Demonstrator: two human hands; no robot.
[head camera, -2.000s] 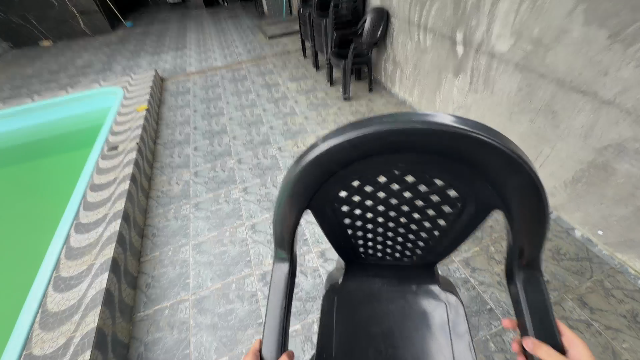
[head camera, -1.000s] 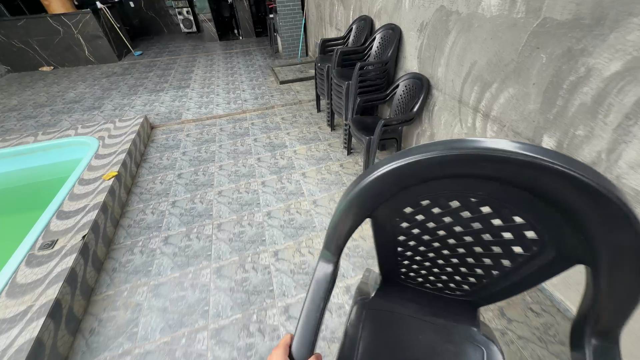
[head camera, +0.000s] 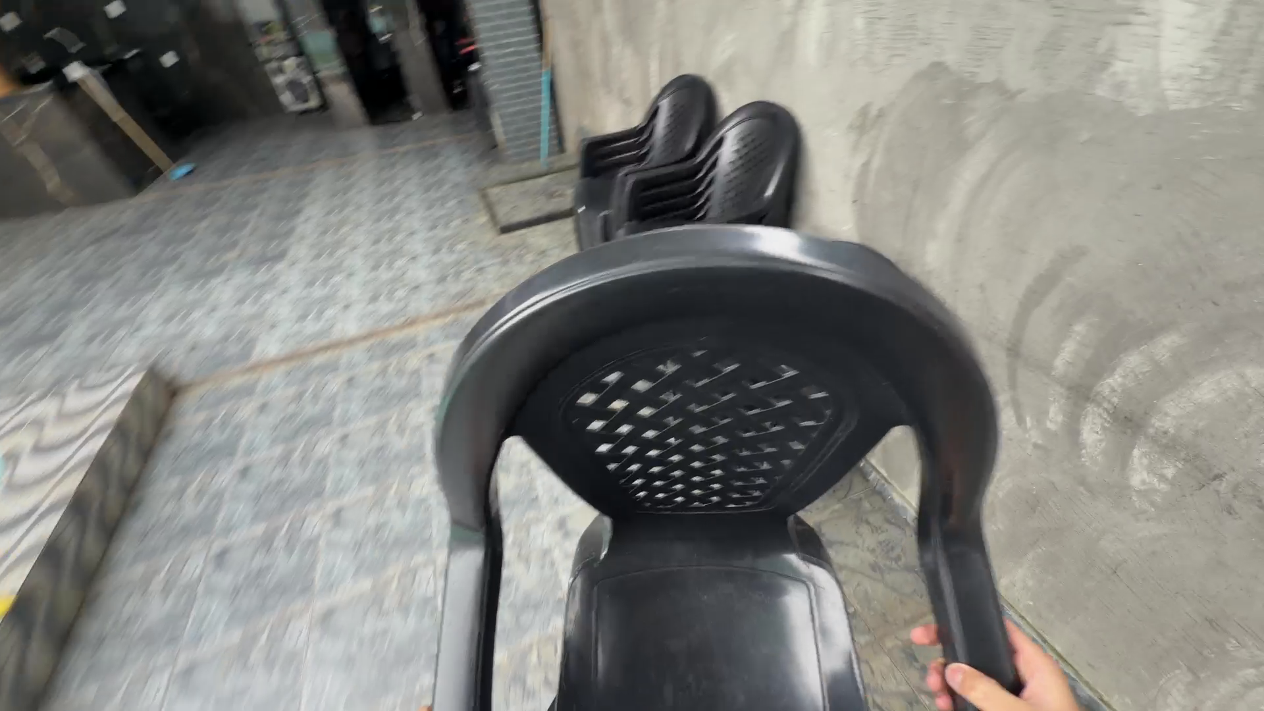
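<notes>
A black plastic armchair [head camera: 711, 632] with a lattice back fills the lower middle of the view, its backrest away from me and its seat towards me. My right hand [head camera: 997, 671] grips the right armrest near the bottom edge, fingers wrapped round it. Of my left hand, only a sliver of a fingertip [head camera: 427, 707] shows beside the left armrest at the bottom edge; its grip is hidden. Beyond the chair's top rim, stacks of similar black plastic chairs [head camera: 731, 163] stand against the wall, their lower parts hidden behind it.
A rough grey concrete wall [head camera: 1116, 296] runs along the right. Grey-blue tiled floor [head camera: 296, 494] stretches ahead and left. The raised pool border [head camera: 79, 464] is at lower left. A low slab [head camera: 533, 202] lies beside the stacks; a broom [head camera: 128, 123] leans at upper left.
The chair has been carried forward, nearer to the stacks by the wall. My right hand, out of view a second ago, shows again on the right armrest. The green pool water has left the view.
</notes>
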